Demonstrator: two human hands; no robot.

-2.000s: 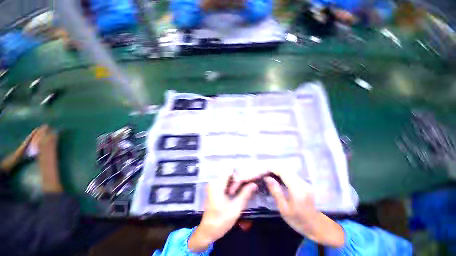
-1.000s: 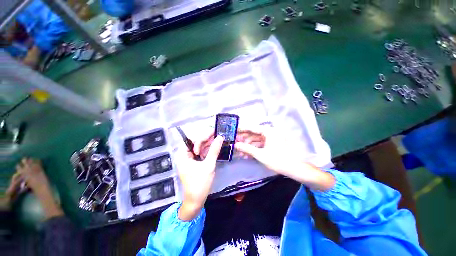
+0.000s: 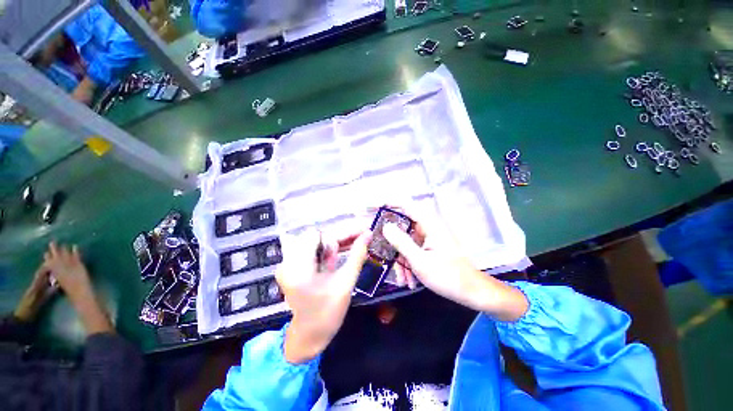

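Note:
Both hands hold a small board-and-display unit above the near edge of the white tray. Its patterned board part is up, and a dark square with a pale edge hangs at its lower end. My left hand grips its left side; a thin dark tool, partly hidden, shows at these fingers. My right hand grips its right side, thumb on the board. Black phone housings lie in the tray's left column. Whether a housing lies under the held board cannot be told.
A heap of board-and-display units lies left of the tray. Small silver rings are heaped far right. Another person's hands are at the left. A grey metal post crosses the upper left. Another tray stands across the green bench.
The held piece has gone from upright to tilted, and its dark square end now sticks out lower down. The right thumb has moved onto the board. The view has shifted slightly.

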